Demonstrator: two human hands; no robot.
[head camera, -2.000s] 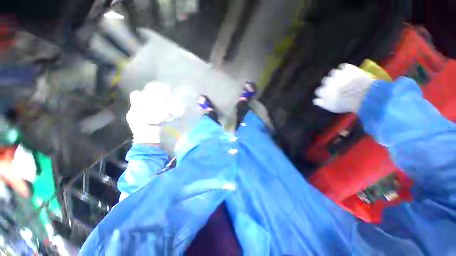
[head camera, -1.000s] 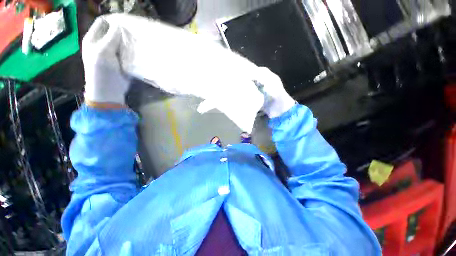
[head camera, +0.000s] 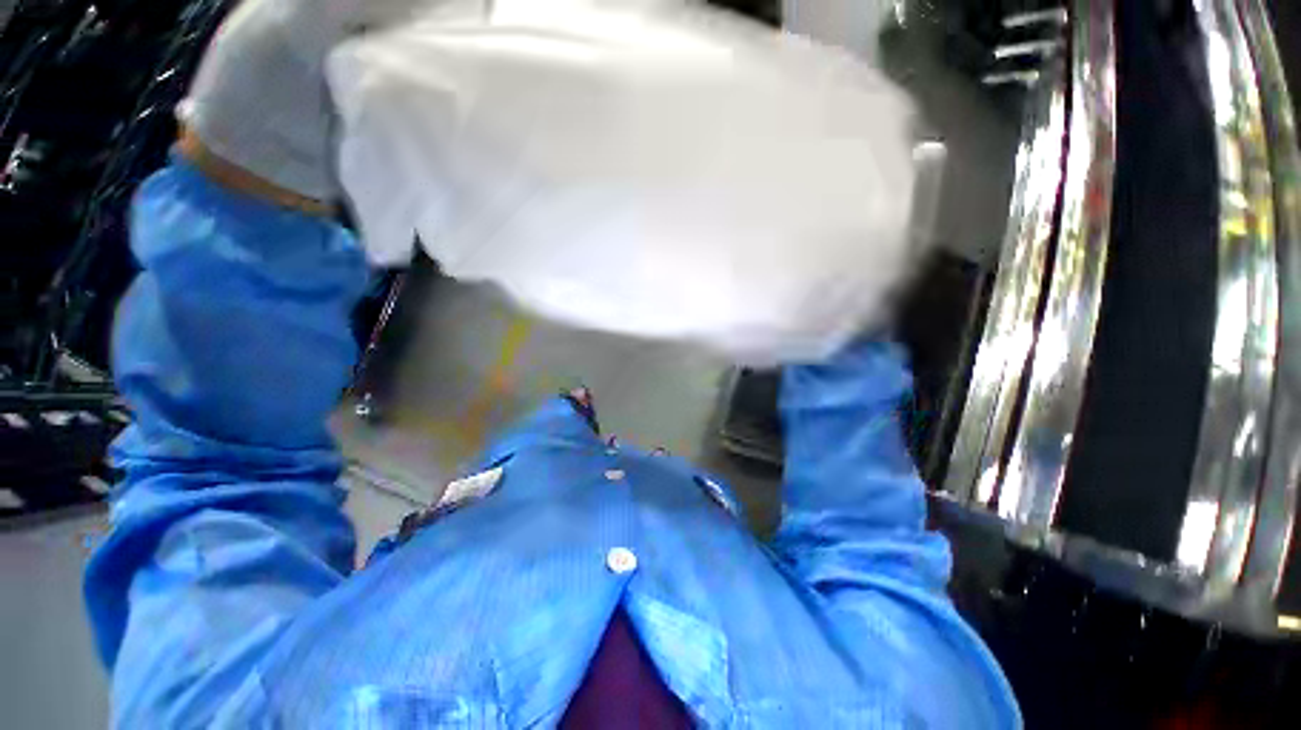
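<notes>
A large white cloth or paper is spread between my hands at the top middle, close to the camera and blurred. My left hand, in a white glove, is at the cloth's left end, closed on its edge; the fingertips are partly cut off by the top of the picture. My right hand is hidden behind the cloth's right end; only the blue sleeve shows below it.
A conveyor with shiny metal rails and a dark belt runs along the right. Dark wire racks stand at the upper left. The grey floor with a yellow line shows below the cloth.
The empty-looking hands came together on the white cloth, which now appears wider and nearer the camera. The view has turned: the red bins and green mat are gone and the conveyor rails fill the right.
</notes>
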